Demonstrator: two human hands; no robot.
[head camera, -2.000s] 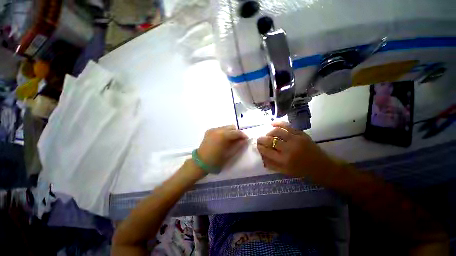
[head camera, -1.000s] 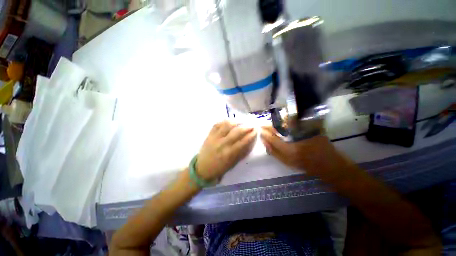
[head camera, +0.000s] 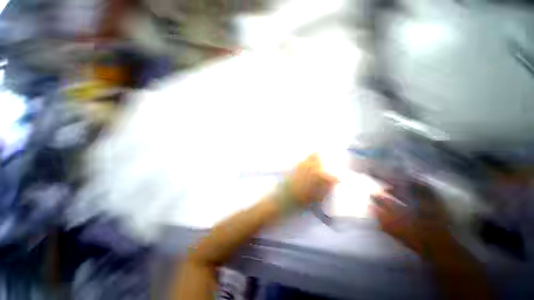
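Note:
The view is strongly blurred and overexposed. My left hand (head camera: 308, 180), with a green band at the wrist, is at the left of a bright white patch. My right hand (head camera: 404, 214) is at its right, darker and smeared. White fabric (head camera: 353, 196) seems to lie between the hands, but its edges are lost in glare. The fingertips are too blurred to show a grip. The white sewing machine head (head camera: 468, 82) fills the upper right. Its needle area cannot be made out.
A pale blurred heap of white pieces (head camera: 126, 181) is at the left table edge. The grey front edge (head camera: 293, 258) runs below my hands. Yellow and orange things (head camera: 96, 82) and dark heaps lie beyond the left side. A dark object is at the far right.
The whole view has shifted and blurred. Both hands now appear farther right and lower in the picture, with a wider gap between them. The machine head looks larger.

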